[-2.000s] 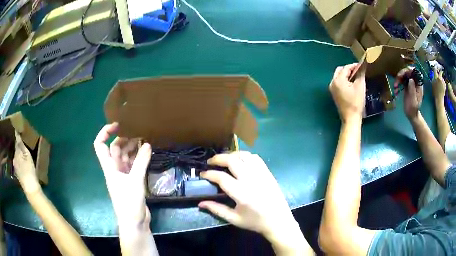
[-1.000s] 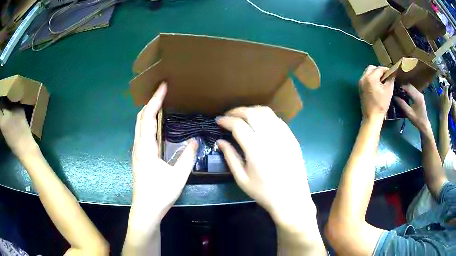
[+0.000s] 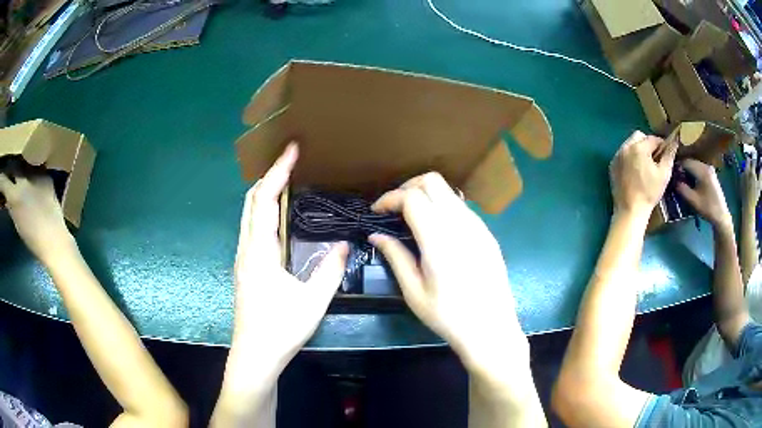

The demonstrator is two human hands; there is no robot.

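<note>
An open brown mailer box (image 3: pixel 401 125) stands in front of me, its lid raised at the back with side ears spread. A black coiled cable (image 3: pixel 334 216) lies across the back of the box. A shiny clear bagged accessory (image 3: pixel 307 257) is at the front left and a grey power adapter (image 3: pixel 378 280) at the front right, partly covered by my hands. My left hand (image 3: pixel 288 251) holds the box's left wall, fingers along it and thumb inside over the bag. My right hand (image 3: pixel 439 251) grips the cable's right end between fingers and thumb.
At the left, another person's hand is inside an open box (image 3: pixel 79 180). At the right, another person's hands work in a box (image 3: pixel 706 138). Larger open cartons (image 3: pixel 631 46) stand at the far right. A white cord (image 3: pixel 535 50) crosses the green bench mat (image 3: pixel 167 150).
Since two seconds ago, the view has shifted, the lid has tilted further back, and my hands have closed in on the contents. In the last second, my hands have barely moved.
</note>
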